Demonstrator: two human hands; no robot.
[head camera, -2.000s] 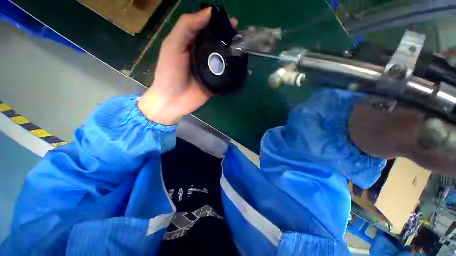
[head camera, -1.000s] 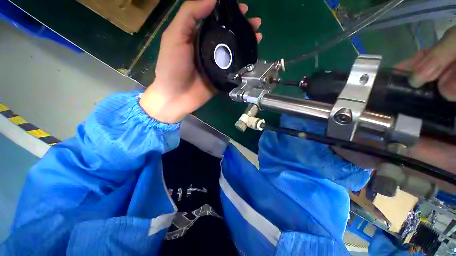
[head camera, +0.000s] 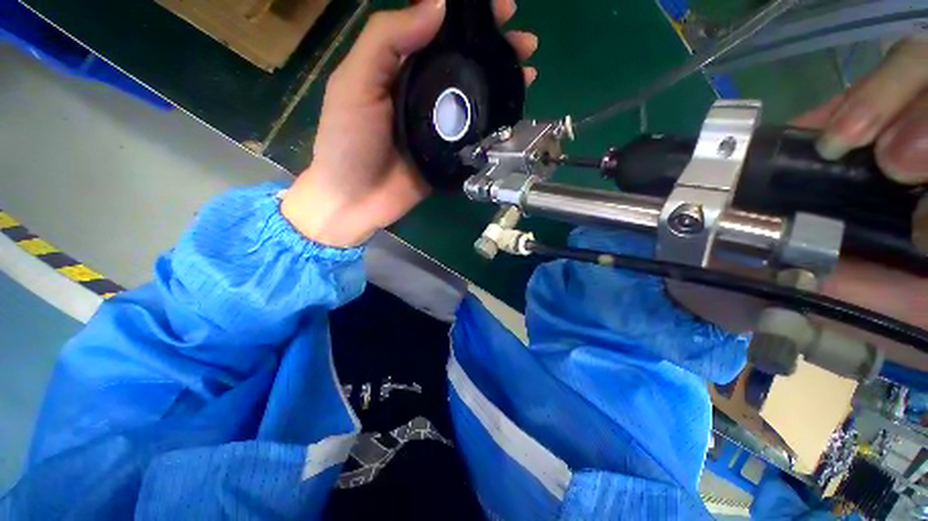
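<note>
A round black housing (head camera: 427, 130) with a pale round centre and a narrow part running up out of the frame is gripped by my left hand (head camera: 356, 142) above the bench. The silver screw-feed jaw (head camera: 517, 158) meets the housing's lower right rim. My right hand (head camera: 880, 127) is wrapped around the black electric screwdriver (head camera: 784, 168) at the right and is partly cut off by the frame edge. A whitish air fitting (head camera: 503, 237) with a black hose sits below the jaw. Any screw at the tip is too small to tell.
The green bench top (head camera: 585, 71) lies behind the housing. Tan cardboard (head camera: 254, 25) is at the upper left. Another tan piece (head camera: 809, 407) is at the lower right, beside blurred metal parts. Yellow-black floor tape (head camera: 56, 259) runs at the left. A grey hose crosses the upper right.
Since the first frame, the screwdriver has turned and its jaw has moved down to the housing's lower right rim. The housing has turned slightly in my left hand. The last second shows little change.
</note>
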